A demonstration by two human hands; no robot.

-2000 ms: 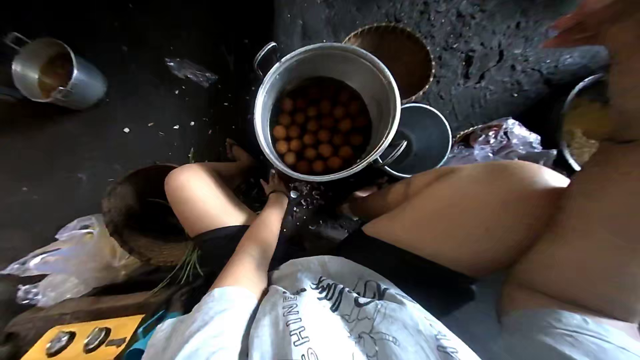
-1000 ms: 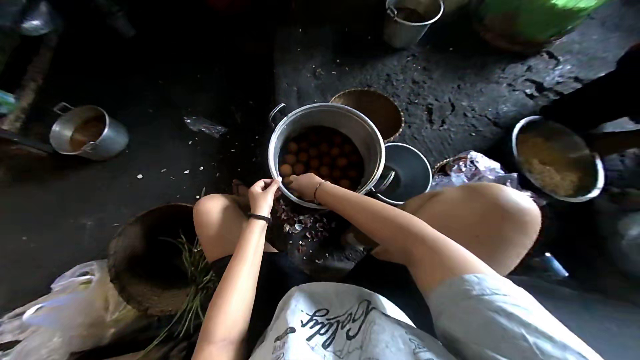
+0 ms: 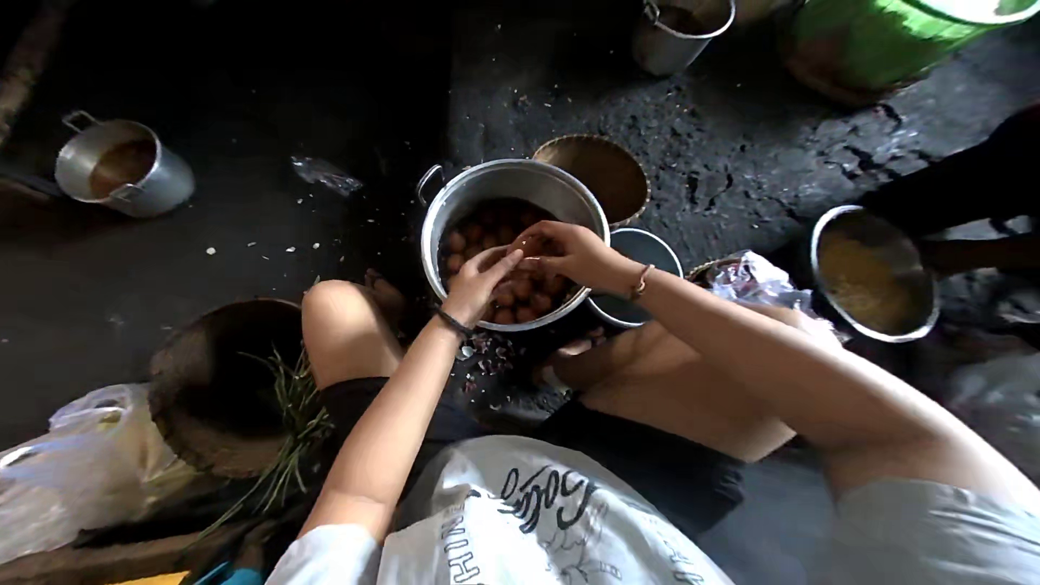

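Note:
A large metal pot (image 3: 561, 185) stands on the floor between my knees, with many round brown eggs (image 3: 524, 292) in dark liquid. Over its opening, my left hand (image 3: 479, 280) and my right hand (image 3: 569, 256) meet with fingertips close together. A small brown thing, apparently an egg, shows partly between the fingers; my fingers hide most of it. Bits of shell or peel (image 3: 491, 357) lie on the floor just below the pot.
Behind the pot is a woven basket (image 3: 597, 175); a metal basin (image 3: 638, 248) sits at its right. Smaller pots (image 3: 166, 183) stand far left and at the top. A dark round basket (image 3: 219, 390) with green stalks is at lower left, a food bowl (image 3: 873, 272) at right beside a person's limb.
My right hand, raised at the upper right two seconds ago, came down to the pot. Both hands have since moved from the pot's near rim to over its opening.

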